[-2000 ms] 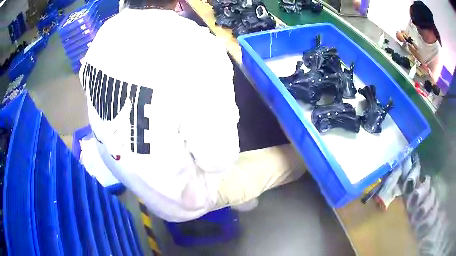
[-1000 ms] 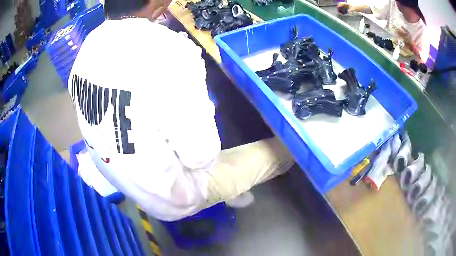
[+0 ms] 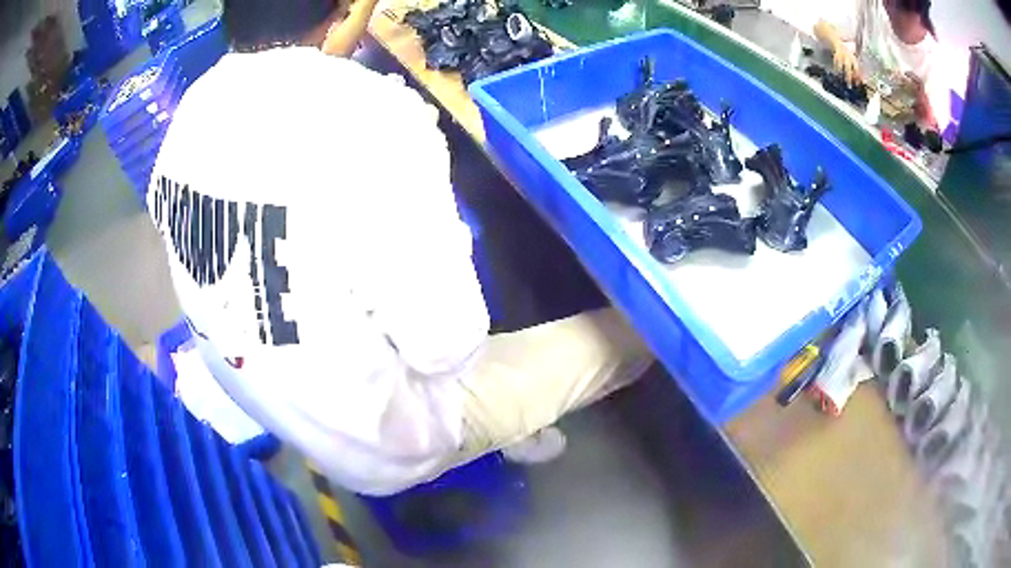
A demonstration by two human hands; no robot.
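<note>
Neither of my hands is in view. A large blue crate (image 3: 710, 372) with a white liner stands at the bench edge, right of centre. Several glossy black moulded parts (image 3: 698, 222) lie heaped in its far and middle part. One black part (image 3: 787, 200) lies at the right of the heap. Grey-white hollow sleeves (image 3: 926, 383) stand in a row at the lower right. A yellow and black tool (image 3: 798, 372) and a white-and-red packet or cloth (image 3: 840, 383) lie beside the crate's near corner.
A person in a white shirt (image 3: 322, 211) sits at left centre. Stacked blue crates (image 3: 133, 444) fill the lower left. Brown board (image 3: 826, 477) lies at lower right. More black parts (image 3: 477, 39) lie on the bench beyond. Another person's arm (image 3: 837, 50) shows across the green bench.
The view has shifted, so the crate and seated person appear further left and slightly higher. More of the sleeves and brown board shows. The seated person's raised forearm now shows near the head.
</note>
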